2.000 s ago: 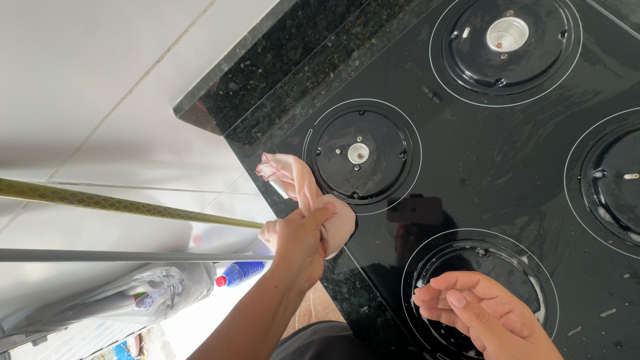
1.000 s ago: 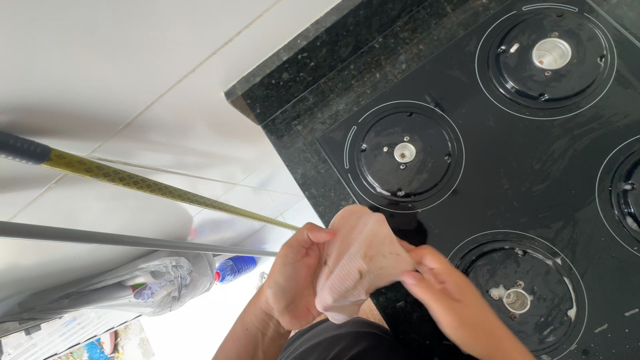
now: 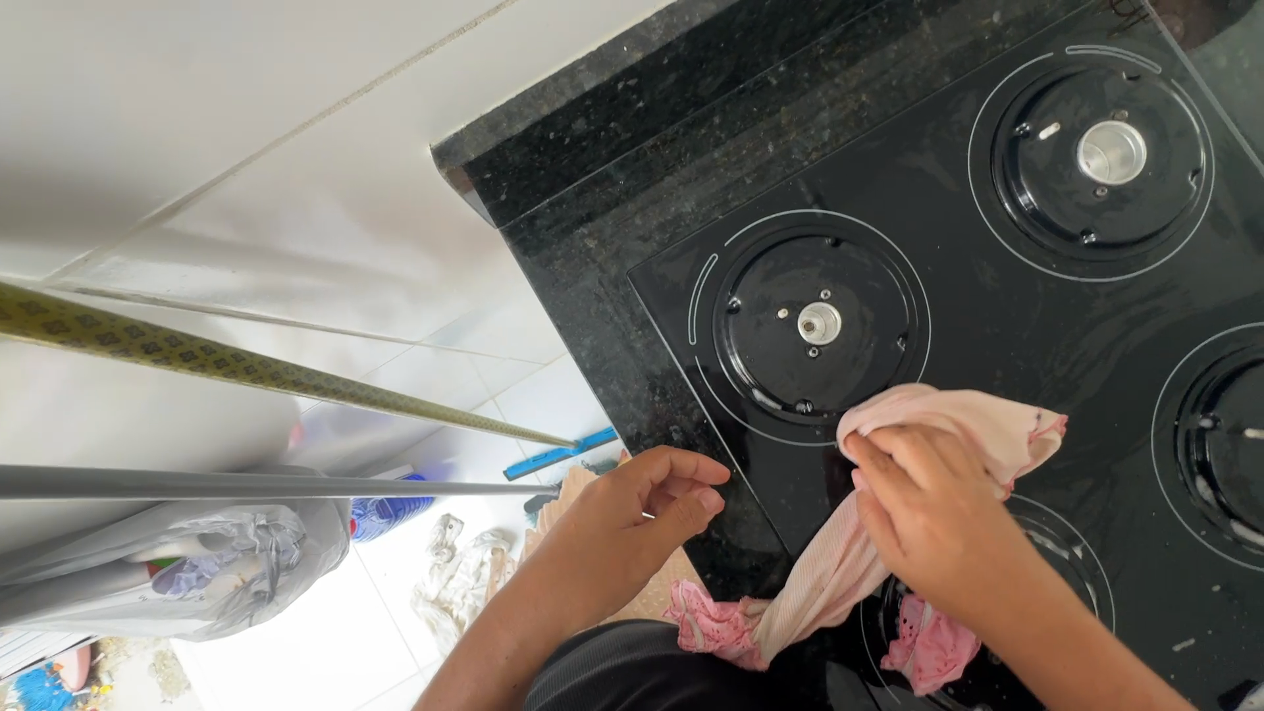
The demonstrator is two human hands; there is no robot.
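Observation:
My right hand (image 3: 918,494) grips a pale pink cloth (image 3: 829,573) with ruffled, brighter pink ends, over the black glass gas cooktop (image 3: 997,365). Part of the cloth sticks out beyond my fingers near the rim of the smaller burner recess (image 3: 770,296); the rest hangs toward my body, partly over the nearest burner recess (image 3: 1076,553). My left hand (image 3: 642,513) is beside the cooktop's left edge, fingers curled apart, holding nothing. The burner recesses are uncovered, with metal cups at the centre of the two upper ones. Wet-looking spots and streaks mark the glass.
Dark granite (image 3: 592,286) borders the cooktop, beside a white tiled wall (image 3: 326,128). At left are a yellow patterned pole (image 3: 247,370), a grey pole (image 3: 296,484), a blue squeegee head (image 3: 559,456), a plastic bag (image 3: 247,563), a blue bottle (image 3: 390,509) and crumpled cloth (image 3: 464,573) on the floor.
The cloth was bunched between both hands a second ago; my left hand has let go. My right hand has moved over the cooktop with the cloth, which now hangs longer.

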